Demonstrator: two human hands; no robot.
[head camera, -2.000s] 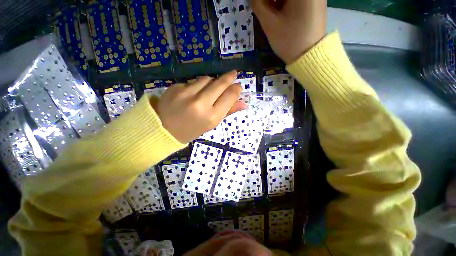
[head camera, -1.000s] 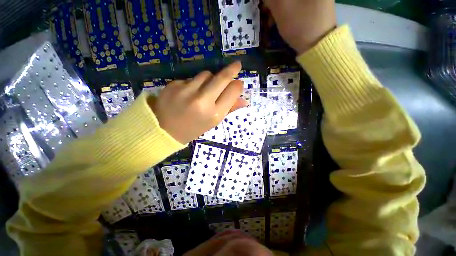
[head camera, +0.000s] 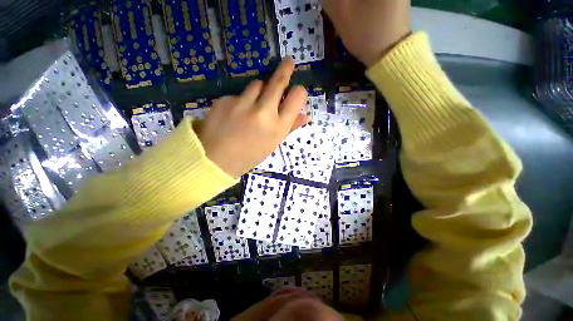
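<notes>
My left hand (head camera: 254, 122) is over the middle of the tray, its index fingertip at the lower edge of a circuit board (head camera: 300, 31) covered by a white adhesive pad. A sticker sheet (head camera: 286, 210) of joined white dotted pads lies under and below this hand; whether the fingers grip it is hidden. My right hand (head camera: 367, 28) is at the top edge, right of that board; its fingertips are cut off. Bare blue circuit boards (head camera: 246, 41) stand in the tray's top row. The dark tray (head camera: 381, 207) holds white-covered boards in the lower rows.
More sticker sheets (head camera: 69, 119) on shiny film lie at the left. Stacked clear trays (head camera: 556, 59) stand at the upper right. A dark green bench top (head camera: 490, 100) shows at the right, with a pale strip (head camera: 471, 34) behind it.
My left index finger has moved up to the covered board's lower edge. The sticker sheet under this hand has shifted slightly. My right hand has moved slightly left since the last frame.
</notes>
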